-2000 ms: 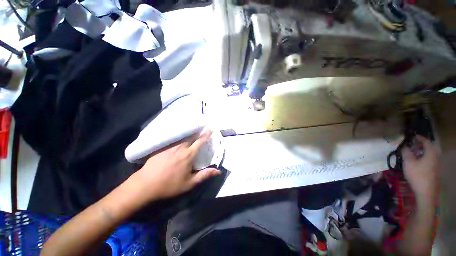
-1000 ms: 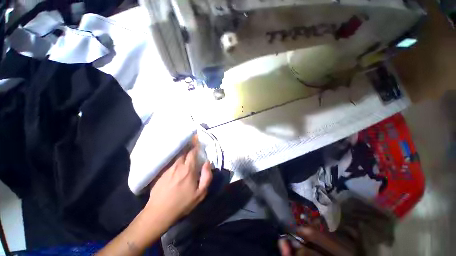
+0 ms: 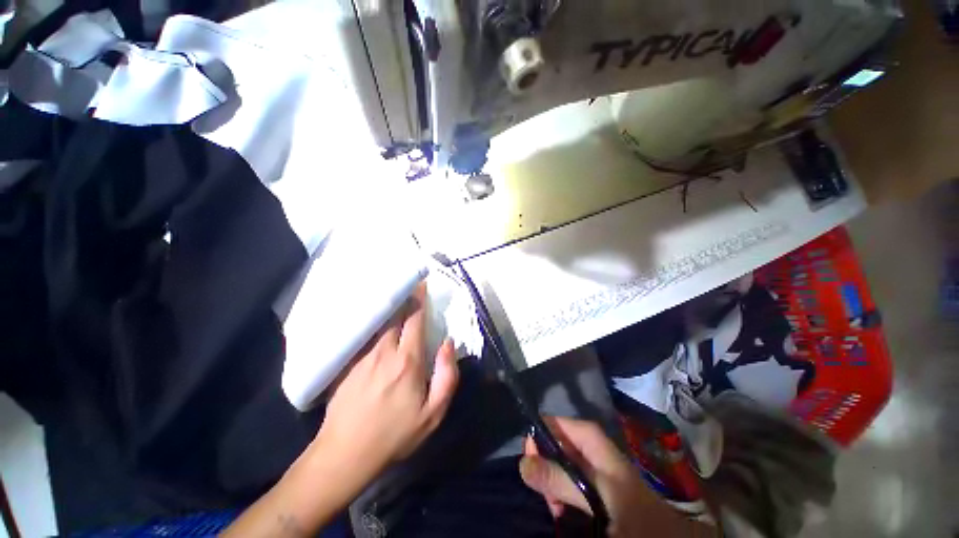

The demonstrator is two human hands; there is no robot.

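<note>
My left hand holds the white fabric piece at the table's front edge, left of the needle area. My right hand holds the fabric shears by their handles at the lower middle. The shears' blades point up and left, their tips at the edge of the white piece near my left fingertips. Whether the blades are parted is hard to tell. The black fabric panel spreads over the left of the table and hangs toward my lap.
The sewing machine stands above the table. Its presser foot is in glare. White pieces lie at the upper left. A red basket with scraps stands at the right, below the table. Blue mesh shows at the lower left.
My right hand has brought the shears from the table's right end to the white piece. The view has shifted. My left hand stays on the white piece.
</note>
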